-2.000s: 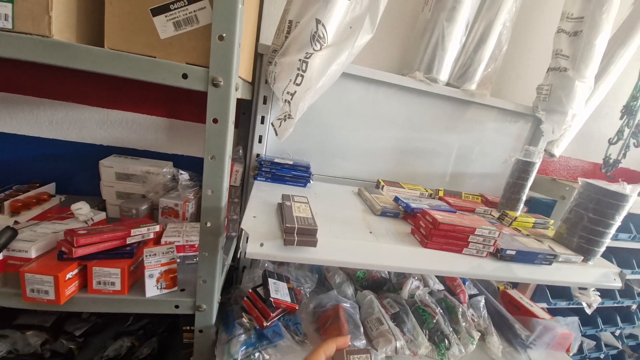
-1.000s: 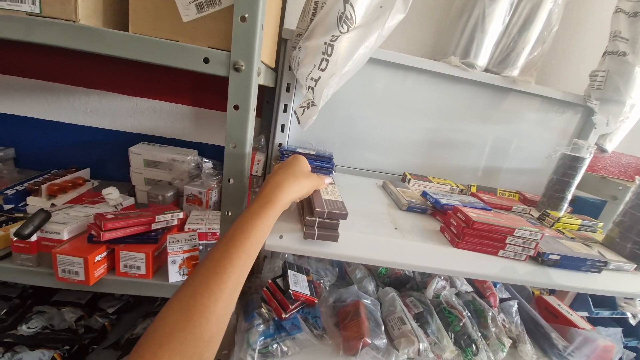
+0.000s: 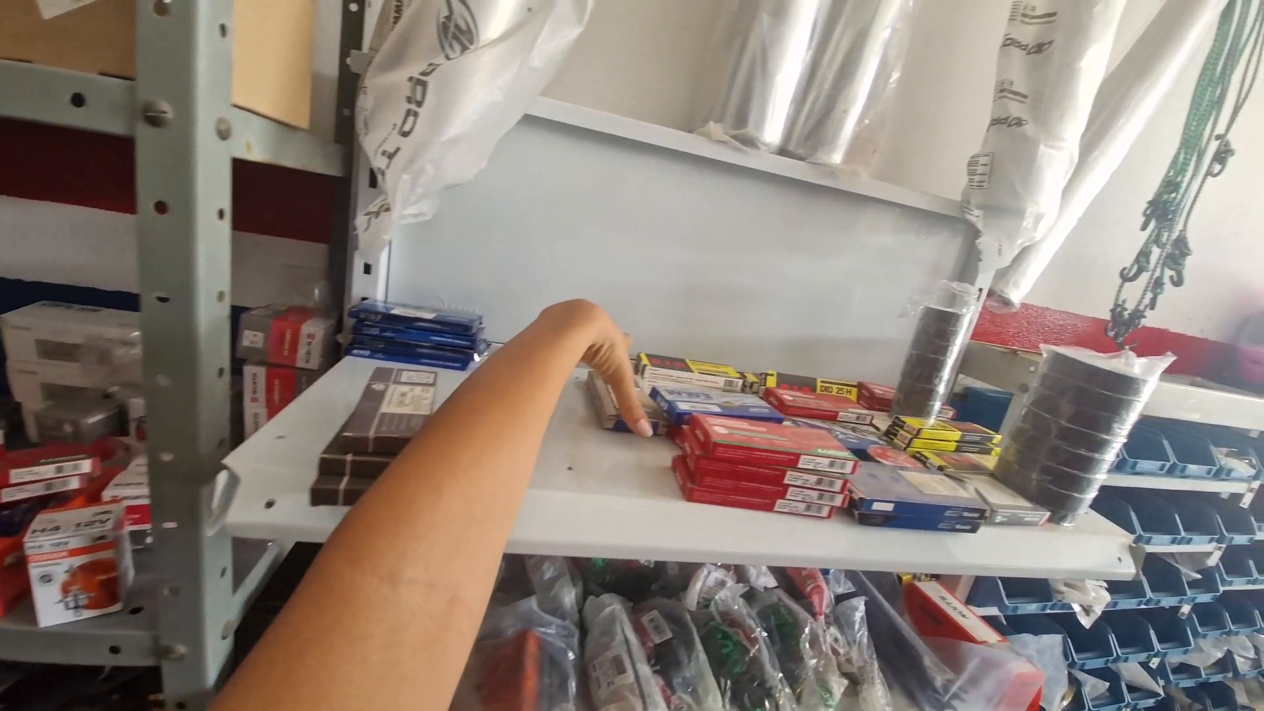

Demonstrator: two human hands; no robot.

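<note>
My left hand [image 3: 607, 370] reaches in from the lower left, its wrist bent and fingers pointing down over a small grey box [image 3: 604, 403] on the white metal shelf [image 3: 583, 504]. A fingertip is at the box's right end; the other fingers are mostly hidden, so a grip cannot be told. Just right of it lie a blue and white box [image 3: 716, 403] and a stack of red boxes [image 3: 765, 464]. Yellow and black boxes [image 3: 691, 372] are behind. Left of my forearm stand dark brown boxes [image 3: 385, 420] and a blue stack [image 3: 415, 331]. My right hand is out of view.
A grey perforated upright [image 3: 188, 395] stands at the left, beside shelves with boxed bulbs [image 3: 77, 563]. Plastic-wrapped black cylinders [image 3: 1076, 434] stand near the shelf's right end. Bagged parts [image 3: 681, 652] sit below, blue bins [image 3: 1165, 444] to the right, and a plastic bag [image 3: 444, 109] hangs above.
My left hand has moved right, from the brown and blue stacks to the small grey box. The view has shifted right.
</note>
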